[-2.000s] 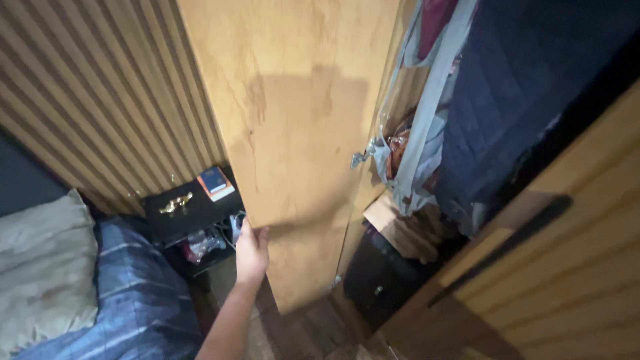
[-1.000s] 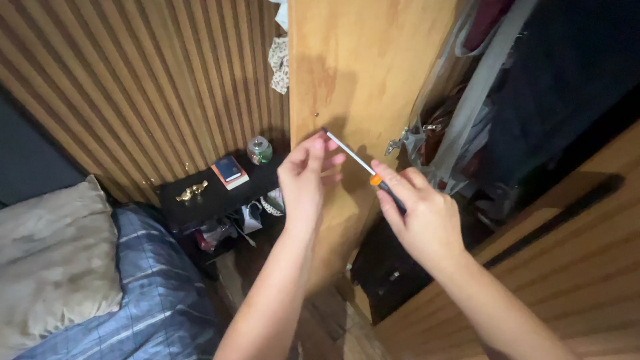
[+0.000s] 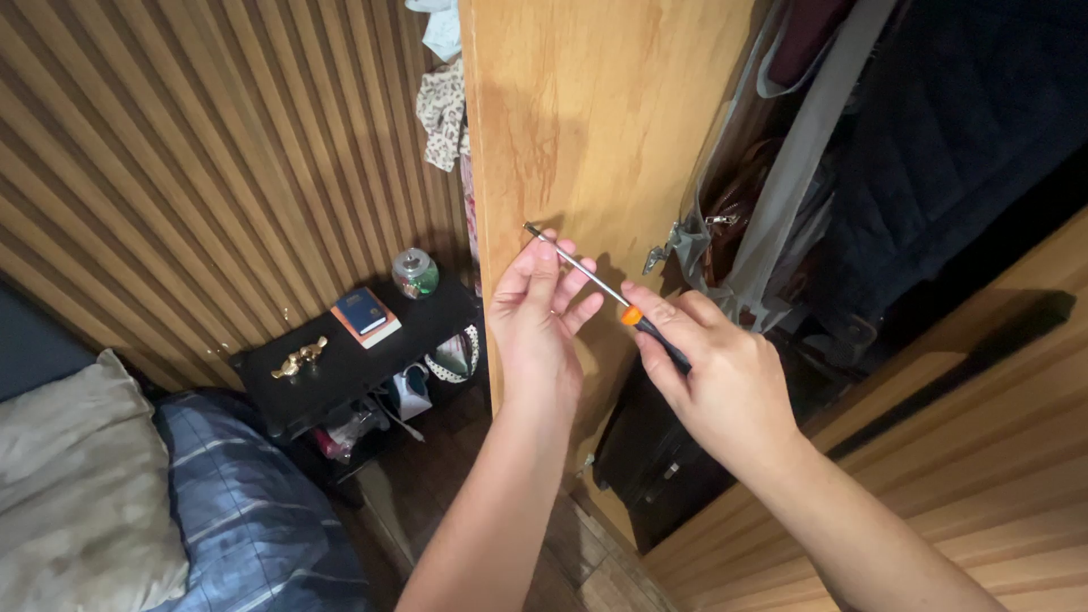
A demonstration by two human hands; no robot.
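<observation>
My right hand [image 3: 714, 365] is closed around the black and orange handle of a screwdriver [image 3: 595, 279]. Its metal shaft slants up and left across the front of a light wooden panel [image 3: 612, 110]. Near the tip, the thumb and fingers of my left hand [image 3: 544, 306] pinch the shaft, the other fingers loosely curled. The dark tip is at a small screw or hole in the panel; whether they touch I cannot tell. A metal hinge [image 3: 656, 257] sits at the panel's right side.
Left of the panel, a black nightstand [image 3: 340, 382] bears books [image 3: 365, 316], a glass jar [image 3: 415, 274] and a gold-coloured figurine [image 3: 299, 357]. A bed pillow [image 3: 85, 484] lies nearby. Bags and clothes [image 3: 926, 153] hang on the right, beside a slatted wooden door [image 3: 960, 476].
Two seconds ago my left hand held the panel's edge and my right hand was out of view. One second ago both hands were on the screwdriver, as now.
</observation>
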